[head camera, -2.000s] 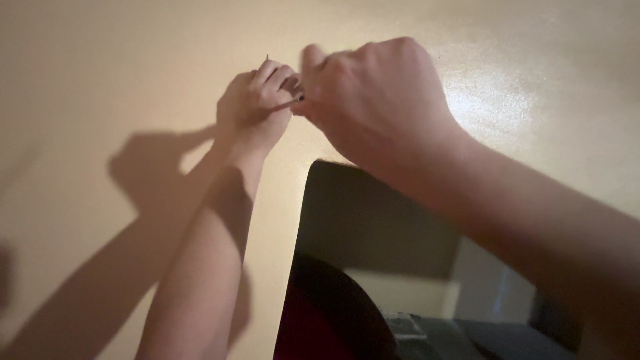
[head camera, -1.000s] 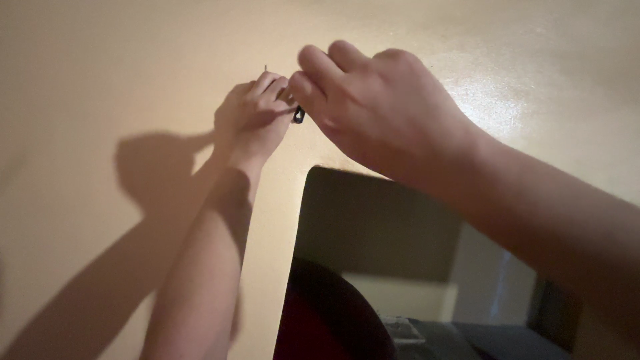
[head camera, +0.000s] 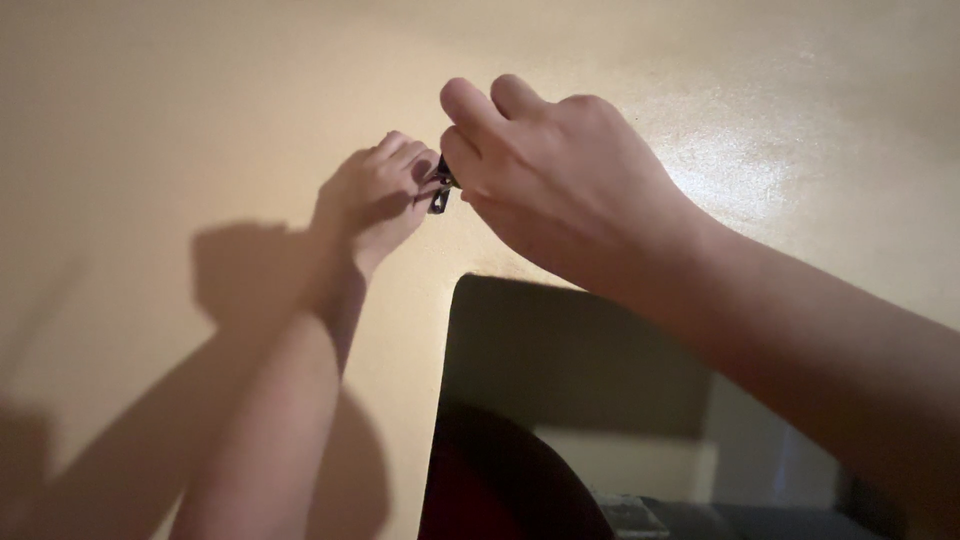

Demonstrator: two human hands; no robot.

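Above a pale tabletop (head camera: 405, 315), my left hand (head camera: 382, 195) is closed around something small whose shape its fingers mostly hide. My right hand (head camera: 555, 172) is beside it on the right, with fingers curled and fingertips turned away from view. Between the two hands shows a small dark object (head camera: 440, 199) with a light mark or opening near its lower end. Thin metallic parts run from it toward the left fingers. What exactly it is cannot be told, and my right fingers seem to pinch its upper end.
The tabletop's edge turns a rounded corner (head camera: 466, 279) just below the hands. Beyond it lie a dark recess, a dark red rounded shape (head camera: 480, 487) and a grey floor-level surface (head camera: 697, 517). Shadows of my arms fall across the left of the tabletop.
The dark object between my hands shows more than two seconds ago, when the fingers mostly hid it. The fingers of my right hand have changed their pose. My left hand stays nearly in place.
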